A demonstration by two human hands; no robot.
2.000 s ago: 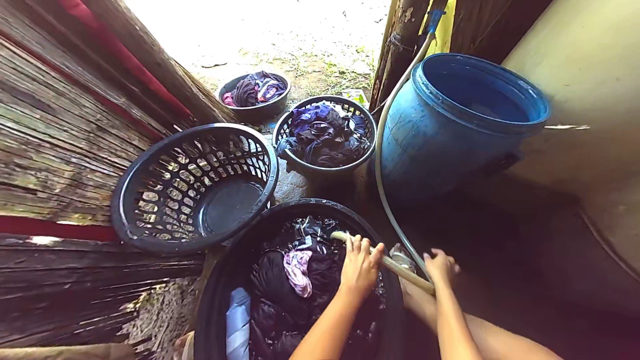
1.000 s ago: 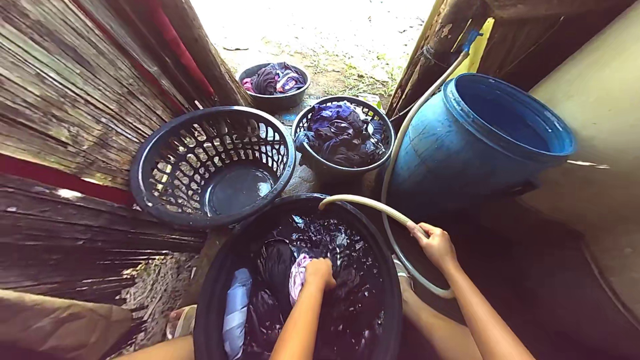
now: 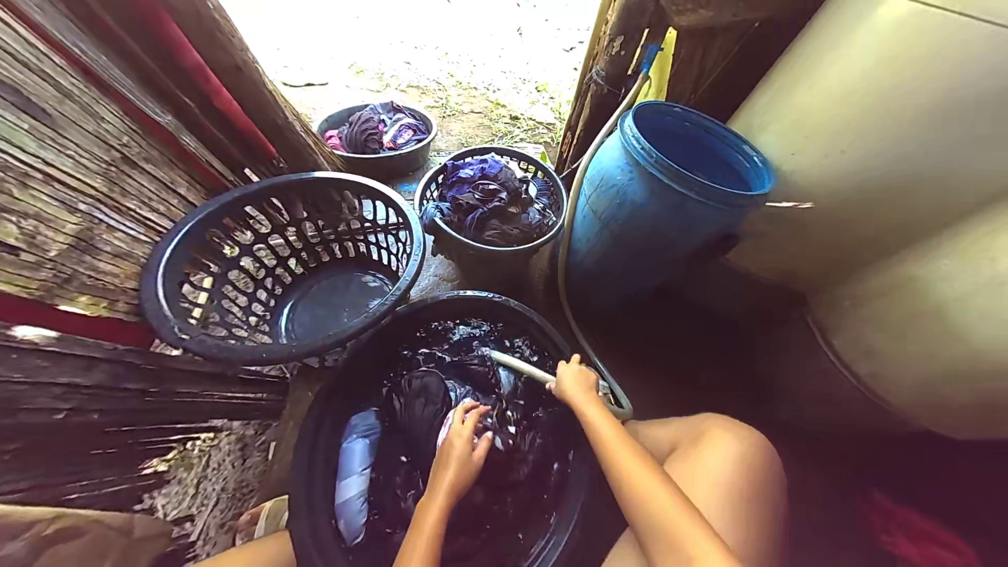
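Observation:
A large black tub (image 3: 315, 441) holds dark water and soaked clothes. My right hand (image 3: 575, 382) is closed around a pale hose (image 3: 524, 367) near its end, and water runs from it into the tub. Over the middle of the tub is my left hand (image 3: 463, 441), fingers apart, above a pink and white cloth (image 3: 446, 428) that it partly covers; whether it touches the cloth I cannot tell. Dark cloth (image 3: 421, 402) bulges out of the water to its left. A light blue striped cloth (image 3: 357, 472) lies along the tub's left wall.
A black slotted basket (image 3: 157, 268) stands at the left. Behind the tub are a smaller basket of dark clothes (image 3: 488, 197) and a basin of clothes (image 3: 378, 161). A blue barrel (image 3: 630, 213) stands at the right, the hose curving past it. A slatted wooden wall (image 3: 87, 157) bounds the left.
One second ago my left hand was on the pink and white cloth; now its fingers are spread. My right hand has lowered the hose, whose end has moved from the tub's far rim to over the water.

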